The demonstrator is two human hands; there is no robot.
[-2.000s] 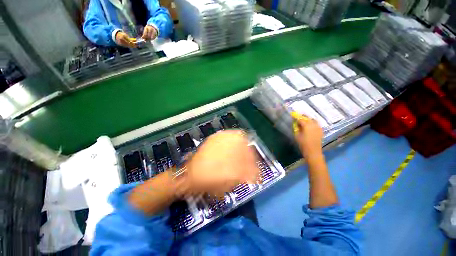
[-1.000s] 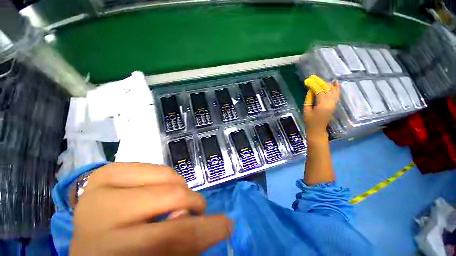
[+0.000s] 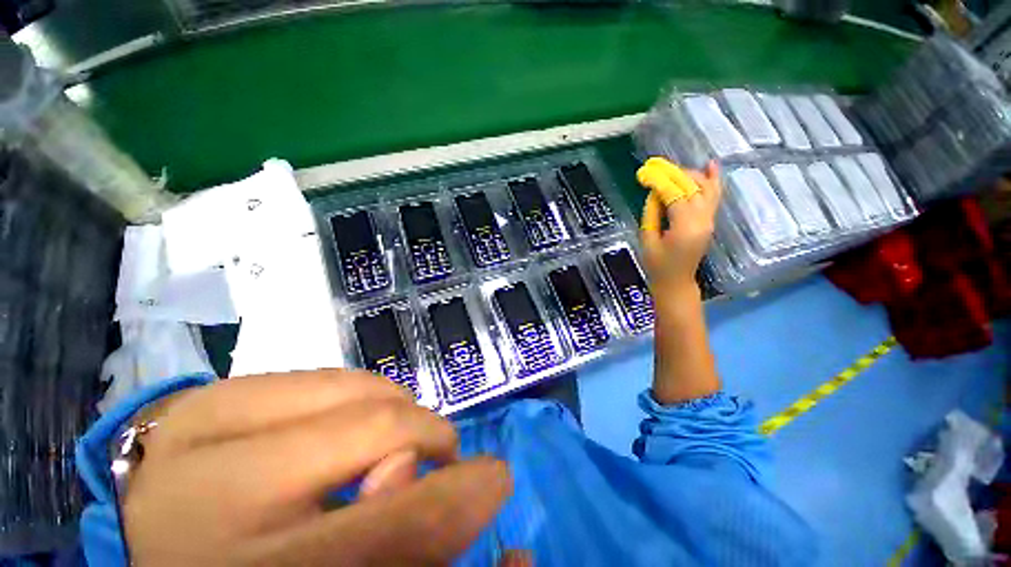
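A clear tray (image 3: 521, 382) in front of me holds two rows of dark keypad phones (image 3: 461, 352). My left hand (image 3: 299, 476) is large and close to the camera at the lower left, over the tray's near left side, fingers curled; whether it holds anything does not show. My right hand (image 3: 678, 227), with yellow finger cots, is raised between the phone tray and the stack of trays with bagged phones (image 3: 765, 205); its fingers are bent and I cannot tell if they hold anything. White sleeves (image 3: 283, 316) lie left of the phone tray.
A green conveyor belt (image 3: 443, 89) runs behind the trays. A tall stack of trays (image 3: 55, 332) stands at the left, another grey stack (image 3: 942, 111) at the far right. Red bags (image 3: 942, 282) and crumpled clear plastic (image 3: 956, 476) lie on the blue floor at the right.
Since the first frame the view has turned down and my left hand has moved off the phone tray toward the lower left. Over the last second both hands have barely moved.
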